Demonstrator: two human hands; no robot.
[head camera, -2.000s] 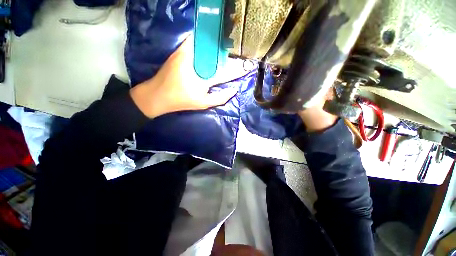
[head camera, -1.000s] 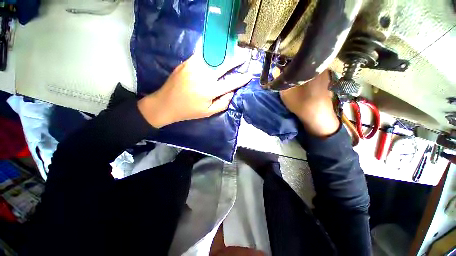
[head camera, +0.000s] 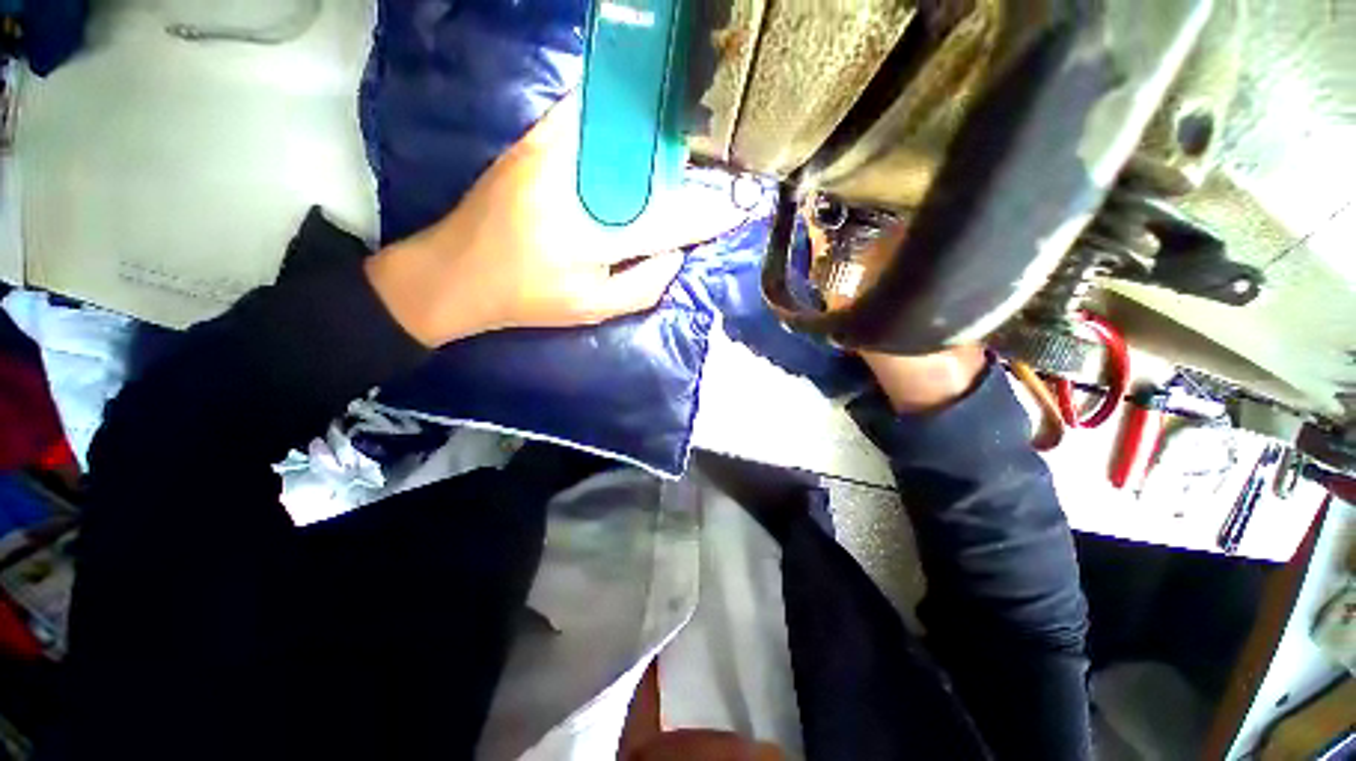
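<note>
The shiny navy quilted panel lies on the machine table, its pale lower edge hanging towards my lap. My left hand lies flat on the panel with its fingers towards the needle area, partly behind the teal machine lamp. My right hand is mostly hidden behind the sewing machine head; only the wrist and back part show. Its fingers and what they touch are hidden. More navy fabric runs under the head between the hands. The needle is not clearly visible.
Scissors with red and orange handles lie right of the machine. Beside them are a red-handled tool and thin dark metal tweezers or snips. A thin curved metal tool lies at the table's upper left. White fabric hangs below the table edge.
The fabric between the hands has shifted under the head. My right hand, more visible a second ago, is now largely covered by the head. The camera view has also shifted slightly.
</note>
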